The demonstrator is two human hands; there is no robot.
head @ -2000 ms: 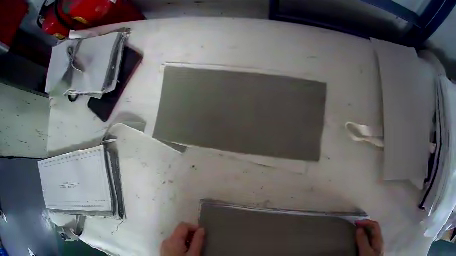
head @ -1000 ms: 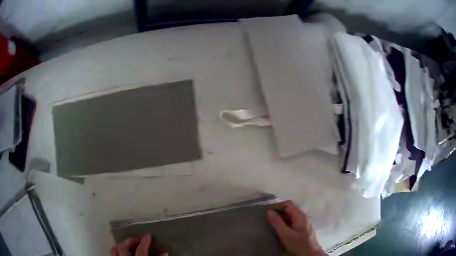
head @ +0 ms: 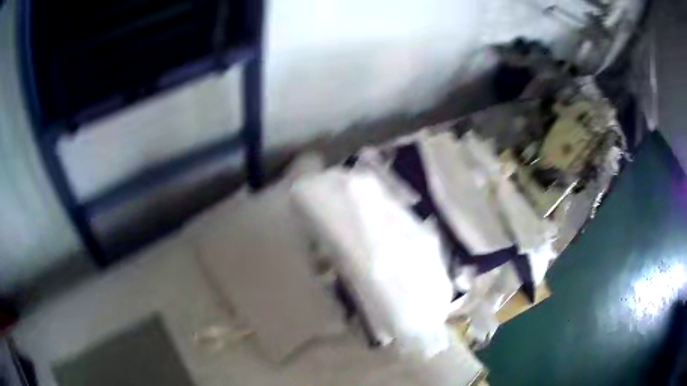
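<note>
The view is blurred and neither of my hands shows. A pile of white sheets [head: 377, 252] lies across the middle, bright white, with dark edges showing at its left and lower side. An off-white panel [head: 267, 283] lies flat to its left. A cream tape loop [head: 224, 333] is at that panel's left edge, faint with blur. A grey-green fabric panel [head: 126, 362] lies at the lower left, cut off by the bottom edge. The near stack is not in view.
White and dark purple offcuts [head: 471, 203] lie right of the white pile, with a mixed heap of scraps [head: 569, 139] beyond. A blue frame [head: 254, 113] stands against the white wall behind the table. Green floor [head: 603, 256] shows at the right.
The view has swung right and up. The near stack and both hands have left the picture. The grey-green panel has shifted to the lower left; the scraps and blue frame show more.
</note>
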